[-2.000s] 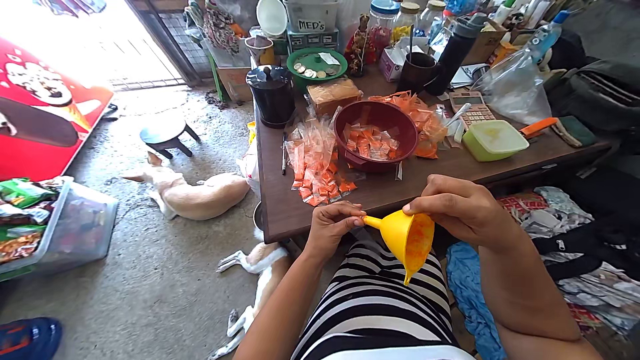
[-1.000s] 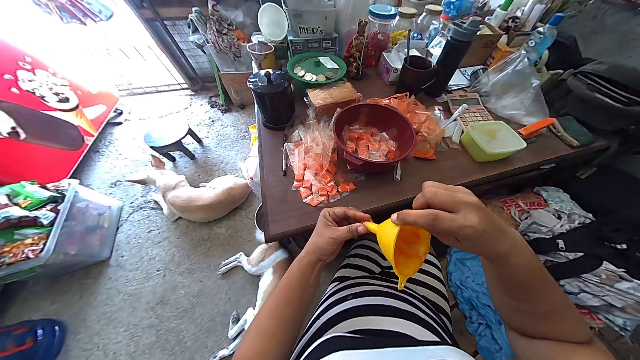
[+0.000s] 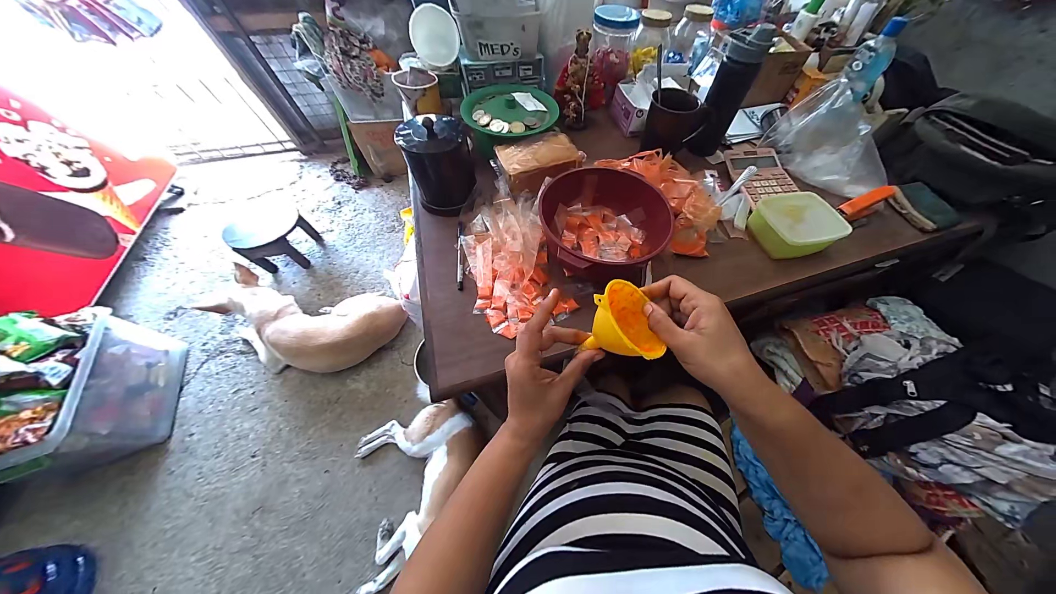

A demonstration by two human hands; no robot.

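A yellow plastic funnel (image 3: 620, 323) with orange powder on its inside lies tilted between my hands, over the near edge of the table. My right hand (image 3: 697, 334) grips its wide rim between thumb and fingers. With thumb and a finger, my left hand (image 3: 544, 363) pinches the narrow spout, other fingers raised. Beyond them a dark red bowl (image 3: 549, 202) holds small clear packets of orange powder (image 3: 602, 233). More orange packets (image 3: 507, 272) are heaped left of the bowl, and orange plastic bags (image 3: 681, 194) lie to its right.
On the brown table (image 3: 462, 363) are a black canister (image 3: 436, 165), a green tray of coins (image 3: 507, 111), a dark mug (image 3: 670, 120), a calculator (image 3: 759, 172) and a light green container (image 3: 796, 223). Two dogs lie on the floor, one (image 3: 330, 330) near a stool (image 3: 268, 233).
The funnel has moved up toward the table and turned, so that its spout points left and its mouth right. The fingers of my left hand have spread upward.
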